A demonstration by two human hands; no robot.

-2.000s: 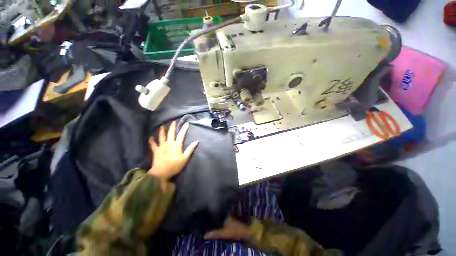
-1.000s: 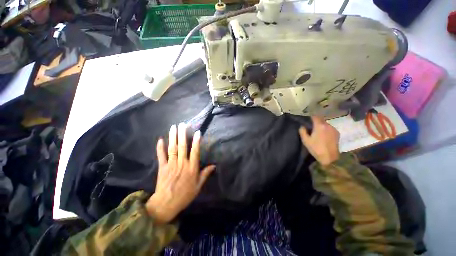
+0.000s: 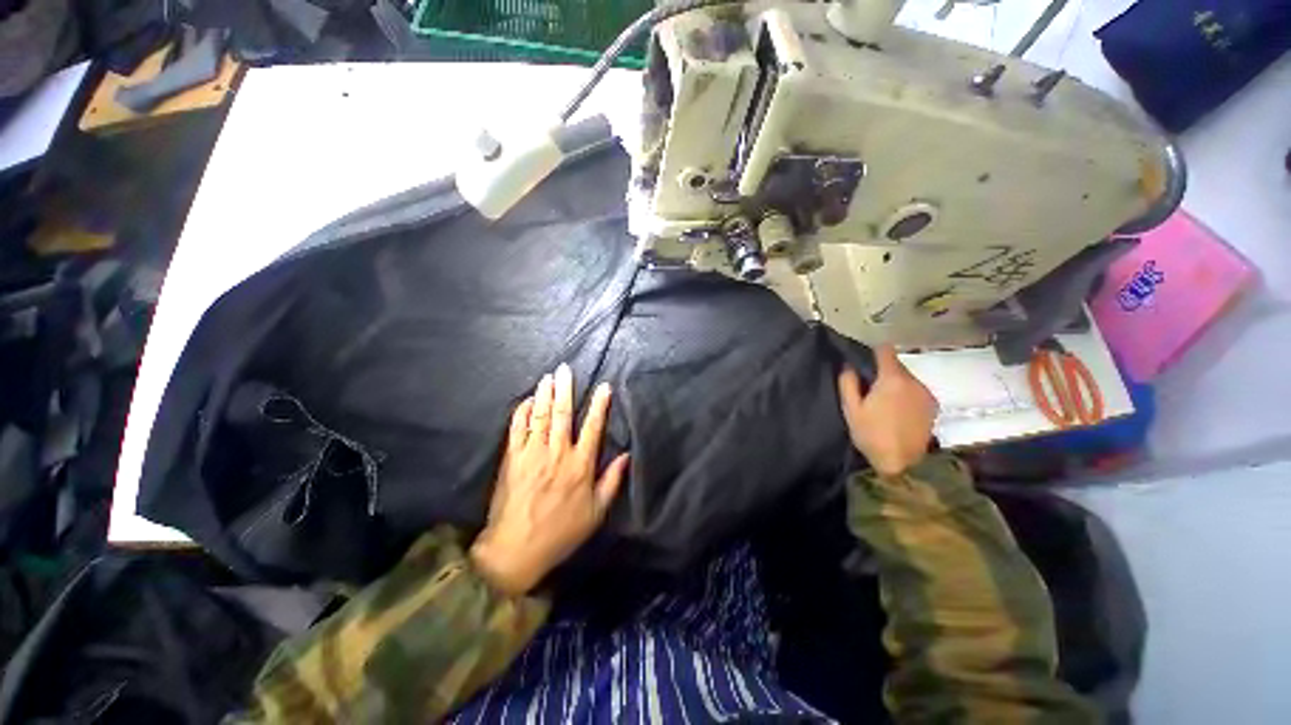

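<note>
A large black garment panel (image 3: 425,312) lies over the machine bed and table, with a seam line running toward the needle area. Its part under the head of the cream sewing machine (image 3: 906,170) hides the needle plate. My left hand (image 3: 549,489) lies flat on the cloth below the seam, fingers a little apart, pressing and not gripping. My right hand (image 3: 892,411) grips the cloth's right edge beside the machine bed. Loose pale thread (image 3: 340,451) lies on the cloth at the left.
A white lamp head (image 3: 507,167) hangs left of the machine. Orange-handled scissors (image 3: 1065,388) lie at the right of the white table (image 3: 269,184). A pink packet (image 3: 1168,290) and a dark blue cloth (image 3: 1203,57) are at the right. A green basket (image 3: 538,26) stands behind.
My right hand has come up from the lap to the cloth's right edge. The cloth now covers the needle area and more of the bed. My left hand has shifted right and lower.
</note>
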